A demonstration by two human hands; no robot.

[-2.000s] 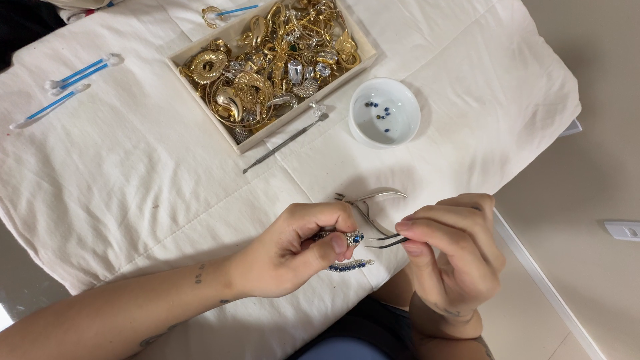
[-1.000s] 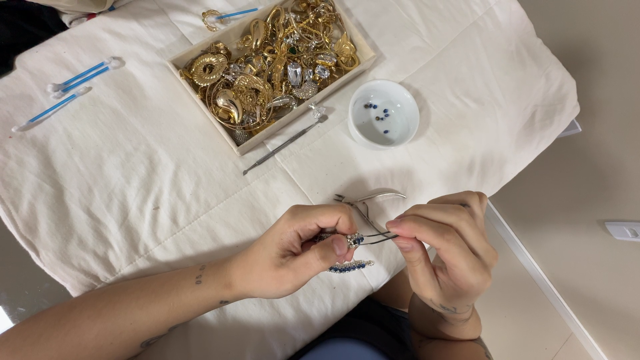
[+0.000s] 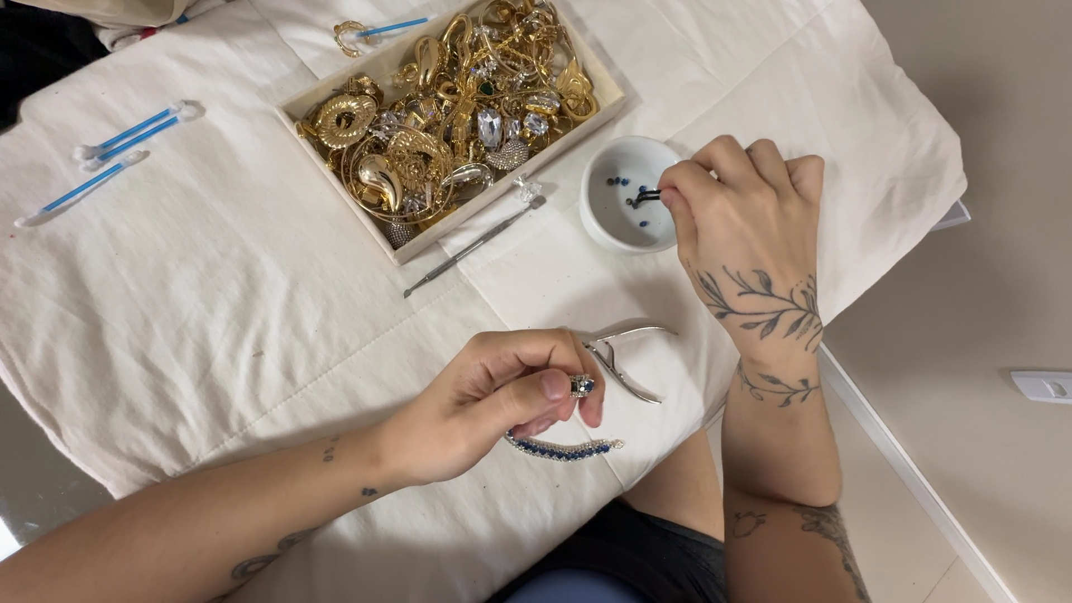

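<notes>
Between thumb and fingers, my left hand pinches a bracelet set with blue and clear stones; one end shows at the fingertips and another stretch hangs below the hand. My right hand holds dark metal tweezers, whose tips reach inside a small white bowl. Several small blue stones lie in the bowl. Whether the tips grip a stone, I cannot tell. Just beyond my left fingers lie metal nippers, their jaws hidden behind the hand.
A shallow box full of gold-coloured jewellery stands at the back. In front of it lies a double-ended metal tool. Blue-stemmed cotton swabs rest at the left, and another swab touches a gold-coloured hoop. White cloth covers the surface.
My right hand has moved with the tweezers from beside the bracelet, away from me, to the white bowl. My left hand has stayed nearly where it was, still holding the bracelet.
</notes>
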